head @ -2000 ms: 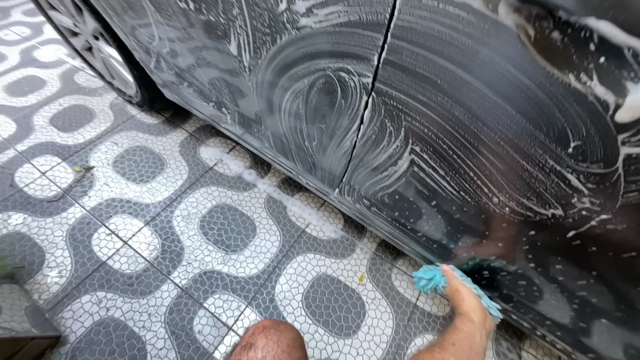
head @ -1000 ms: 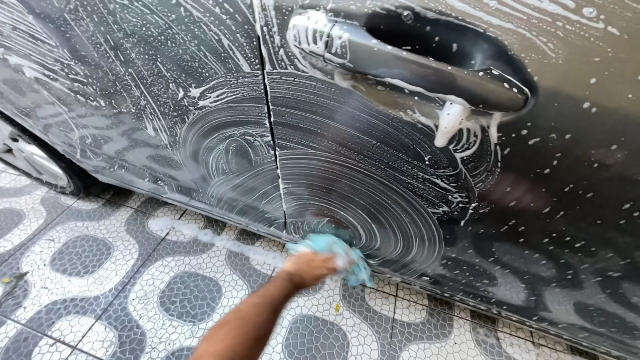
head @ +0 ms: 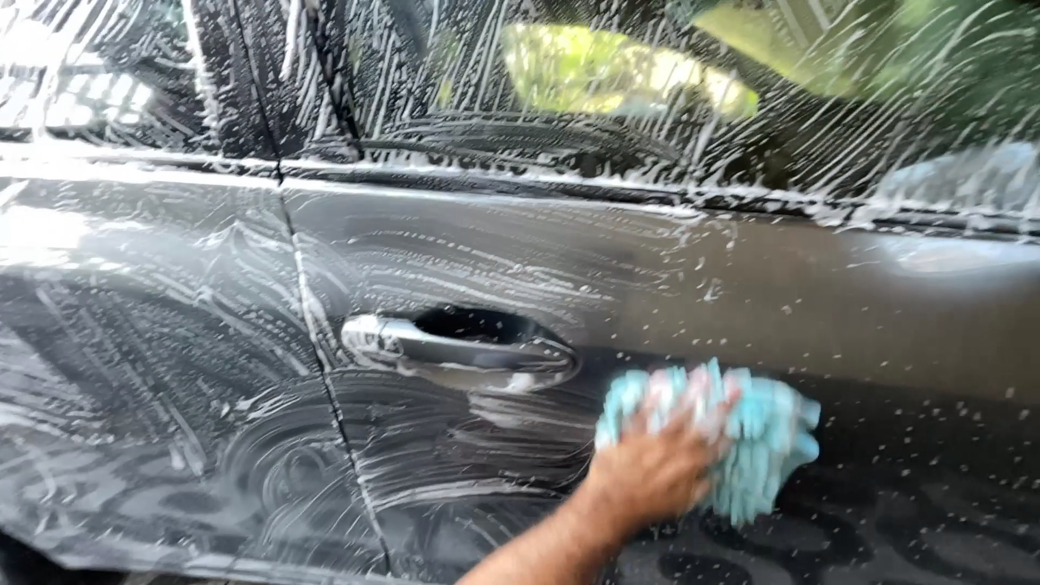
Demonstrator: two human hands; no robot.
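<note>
My left hand (head: 666,455) is pressed over a light blue chenille wash mitt or cloth (head: 764,455), gripping it against the dark car door (head: 877,341). The hand is blurred, its fingers partly sunk in the soapy strands, below and to the right of the door handle (head: 479,349). White suds cling to the handle's left end and lower edge. Curved foam streaks cover the door to the left of the mitt, while scattered droplets dot the panel to its right. My right hand is out of view.
Foam-streaked side windows (head: 569,114) run along the top, above a soapy trim strip (head: 487,183). A seam between door panels (head: 325,374) comes down left of the handle. The car's lower edge shows at the bottom left.
The hand and mitt have moved up from the door's bottom edge to just below handle height, right of the handle. The view has swung up, bringing in the windows.
</note>
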